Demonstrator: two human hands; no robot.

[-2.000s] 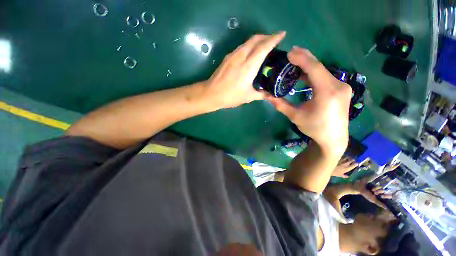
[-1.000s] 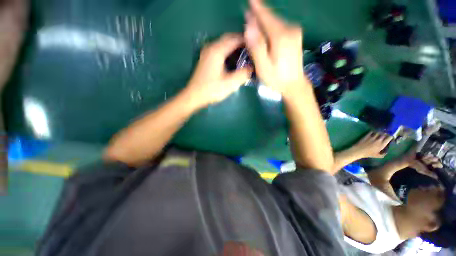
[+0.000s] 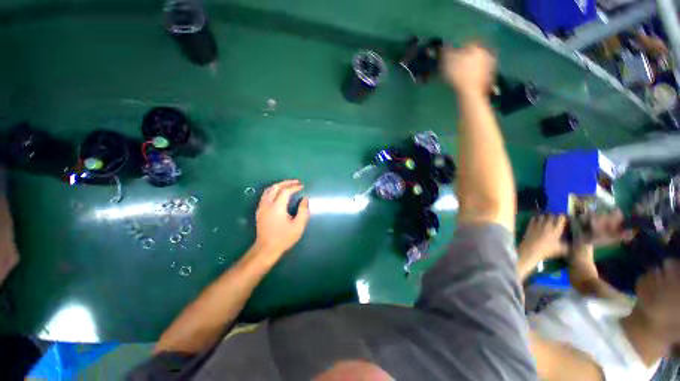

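My left hand [image 3: 279,219] is low over the green bench with thumb and fingers apart. A small dark patch, perhaps shadow, shows between them; no held part can be made out. My right hand [image 3: 470,68] is stretched to the far side, blurred, beside a black housing [image 3: 423,61]; its fingertips are unclear. Another black open housing [image 3: 363,76] is left of it. A cluster of black housings with silvery round boards [image 3: 389,186], wires and green spots is between my arms. Thin silvery rings [image 3: 176,239] are scattered to the left of my left hand.
More wired housings [image 3: 104,152] are at the left, and a dark housing [image 3: 195,37] is at the far left. Further housings [image 3: 559,124] line the far right. A blue box [image 3: 573,181] and a neighbour's hands [image 3: 544,238] are at the right. A pale rail [image 3: 552,45] edges the bench.
My hands, together around a black housing before, are now apart. My right hand has moved far out to the right; my left is low at centre-left. The view takes in more bench.
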